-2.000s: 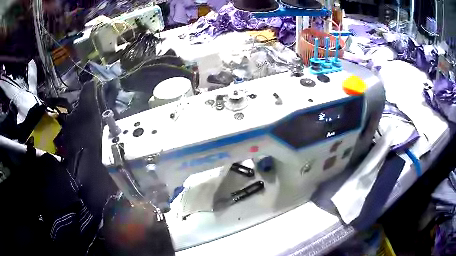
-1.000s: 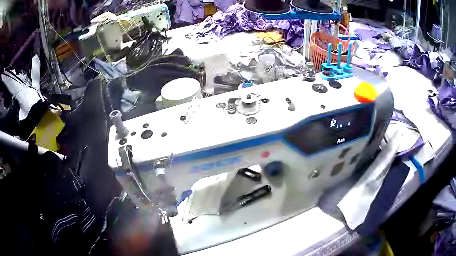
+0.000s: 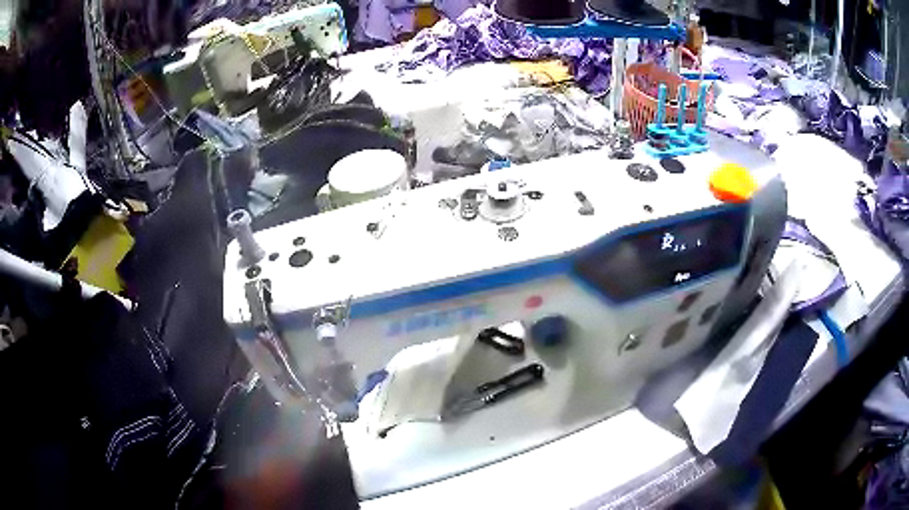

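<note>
A white sewing machine (image 3: 439,289) with a blue stripe and a dark lit panel (image 3: 670,254) fills the middle. Its needle end (image 3: 334,398) stands at the lower left, over dark cloth. Dark garment cloth (image 3: 164,329) with white stitch lines spreads left of the machine and down to the bottom edge. A pale cloth piece (image 3: 414,383) shows in the machine's throat. A blurred reddish patch lies over the dark cloth at the bottom left; I cannot tell what it is. I can make out neither my left hand nor my right hand.
A lidded pale mug (image 3: 367,179) stands behind the head. An orange-red basket (image 3: 663,98) and blue spool pins (image 3: 680,125) are behind right. White and dark cloth strips (image 3: 743,374) hang by the right end. Purple pieces (image 3: 498,45) and another machine (image 3: 264,50) lie farther back.
The camera view has shifted a little, so the machine and the things around it sit farther right and slightly lower. No thing has clearly moved by itself.
</note>
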